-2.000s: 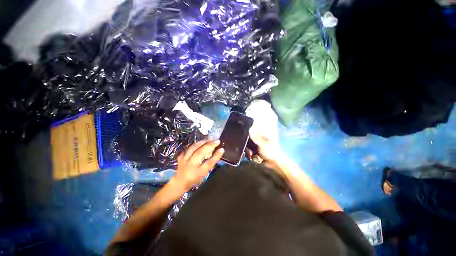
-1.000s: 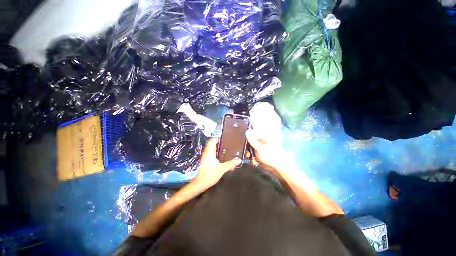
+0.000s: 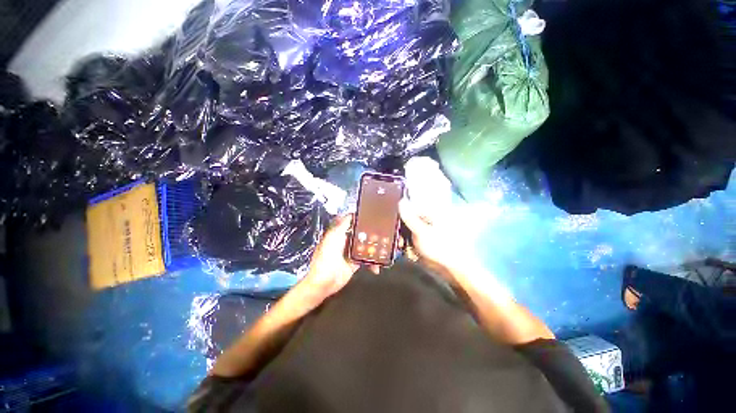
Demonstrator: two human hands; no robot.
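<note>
A smartphone [image 3: 377, 218] with a lit reddish screen and round icons is held upright in front of my body. My left hand [image 3: 332, 260] grips it from the left and below. My right hand [image 3: 421, 230] is at its right side, overexposed by glare; a small dark thing shows at its fingers, and whether the hand also grips the phone is unclear. A bright white thing [image 3: 428, 181] lies just beyond my right hand. A white strip [image 3: 313, 184] lies left of the phone, on dark polybagged garments [image 3: 250, 222].
A long heap of shiny polybagged garments [image 3: 274, 105] spans the far side. A green sack [image 3: 496, 113] and a large black bundle [image 3: 637, 113] are at right. A cardboard sheet [image 3: 125, 235] lies on a blue crate [image 3: 181, 222] at left. A printed box [image 3: 599, 365] is at lower right.
The phone screen has gone from dark to lit with icons, and the phone is more upright. My left hand has moved from the phone's left edge to hold it lower down.
</note>
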